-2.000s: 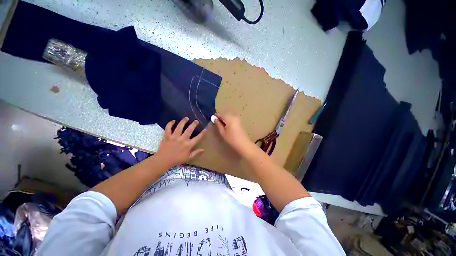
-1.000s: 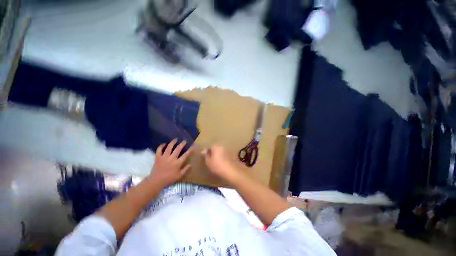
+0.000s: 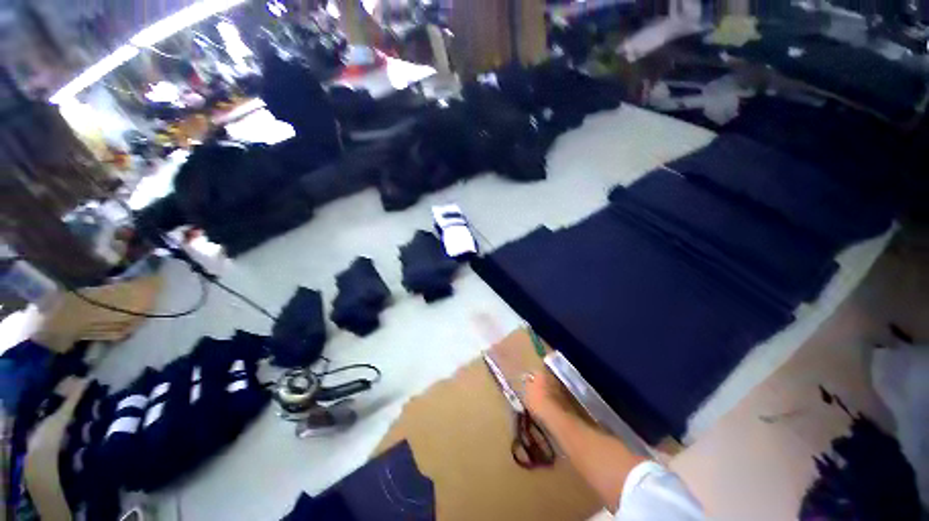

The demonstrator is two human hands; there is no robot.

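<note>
My right hand (image 3: 547,399) is over the brown paper (image 3: 458,422), beside the blades of the shears (image 3: 506,385). A small white bit at its fingertips looks like the tailor's chalk. The shears lie with their dark red handles toward me. A navy cut panel (image 3: 392,486) with pale curved chalk lines lies at the bottom edge, partly cut off. A clear ruler (image 3: 586,392) lies just right of my hand, with a teal-green pen (image 3: 535,341) near its far end. My left hand is out of the picture.
A round-knife cutter (image 3: 301,392) stands left of the paper. Small navy stacks (image 3: 359,295) stand in a row beyond it. Banded bundles (image 3: 173,407) lie at left. A broad navy panel stack (image 3: 632,305) fills the right. A white-topped item (image 3: 454,231) lies beside the far small stack.
The view has swung up and to the right. My left hand and most of the marked panel have left it. My right hand has moved from the panel's edge to beside the shears and ruler.
</note>
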